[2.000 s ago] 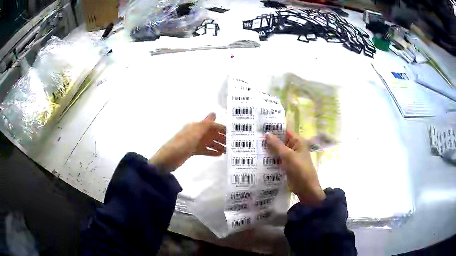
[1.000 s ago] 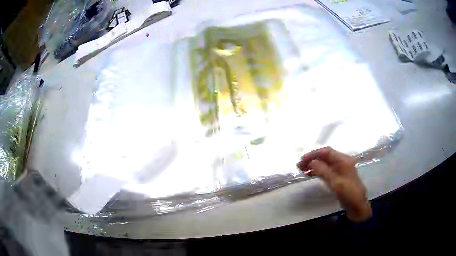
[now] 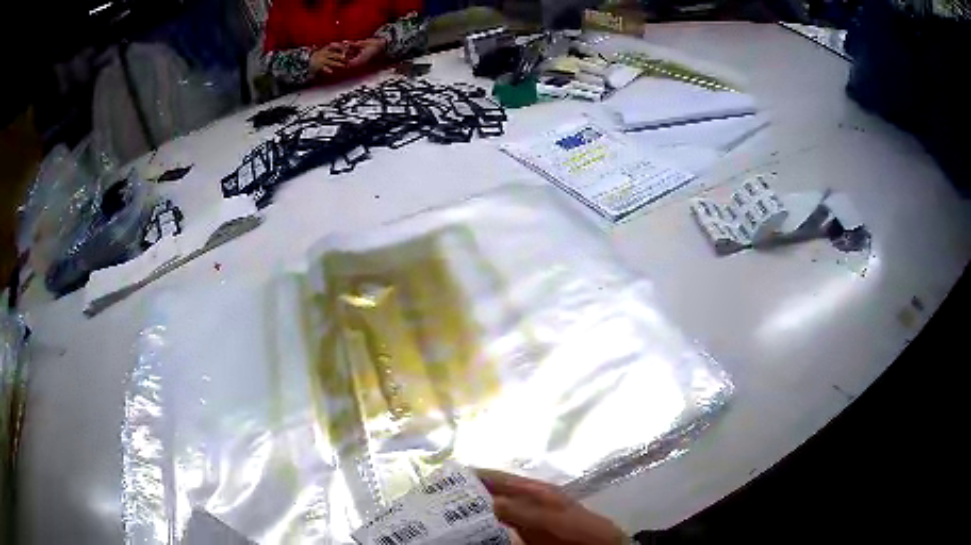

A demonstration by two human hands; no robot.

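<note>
A stack of large clear glossy polybags (image 3: 575,351) lies flat in front of me, with yellow-green print showing through and strong glare. A white barcode label sheet (image 3: 431,515) is over the stack's near part, cut off by the bottom edge. My right hand (image 3: 548,511) holds the sheet at its right side; its fingertips are partly hidden by it. My left hand is not in view. A pale corner of paper or liner (image 3: 216,530) shows at the bottom left; the rest is cut off.
A heap of black hang tags (image 3: 367,119) lies at the far side. Printed papers (image 3: 607,170) and a curled strip of spare labels (image 3: 745,216) lie to the right. Crinkled clear plastic (image 3: 96,229) is at the left. A person in red (image 3: 335,27) sits or stands across the table.
The view has swung right and up, showing the tag heap and the person. My right hand, empty over the stack a second ago, is now on the label sheet.
</note>
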